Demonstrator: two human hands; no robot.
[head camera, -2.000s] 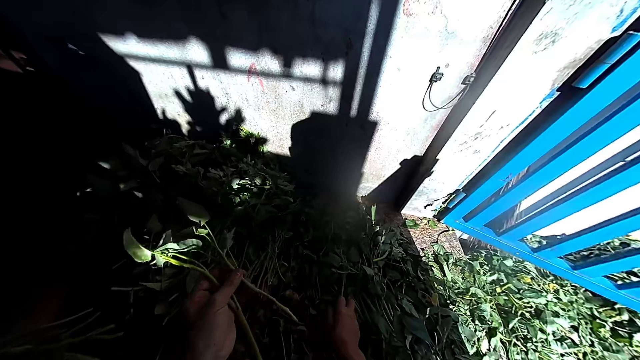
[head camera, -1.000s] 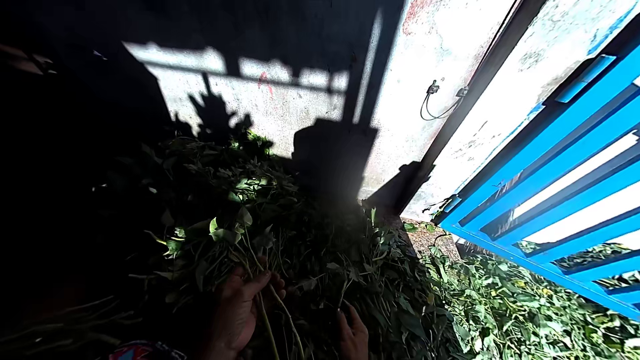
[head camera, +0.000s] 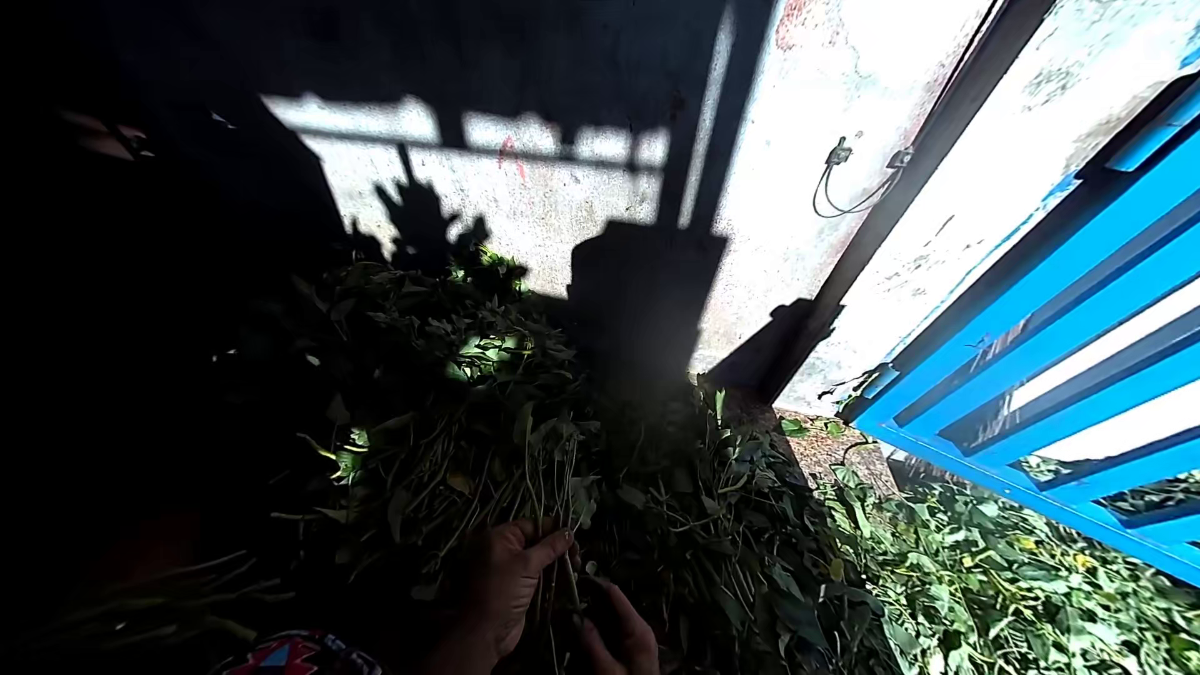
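Note:
At the lower middle, my left hand grips several long green plant stems between thumb and fingers, the stems pointing up and down through the grip. Just right of it and lower, my right hand has its fingers around the lower part of a stem, close to the left one; shade hides part of this hold. Around and beyond both hands lies a large heap of leafy green vines, mostly in shadow, with a few sunlit leaves.
A pale, worn wall with shadows on it stands behind the heap. A blue slatted metal gate is at the right, with more sunlit leafy vines below it. A short cable hangs on the wall. Loose stems lie at the lower left.
The right hand has moved left and is now close beside the left hand. The stems in the left hand, which leaned left two seconds ago, now stand more upright in the view.

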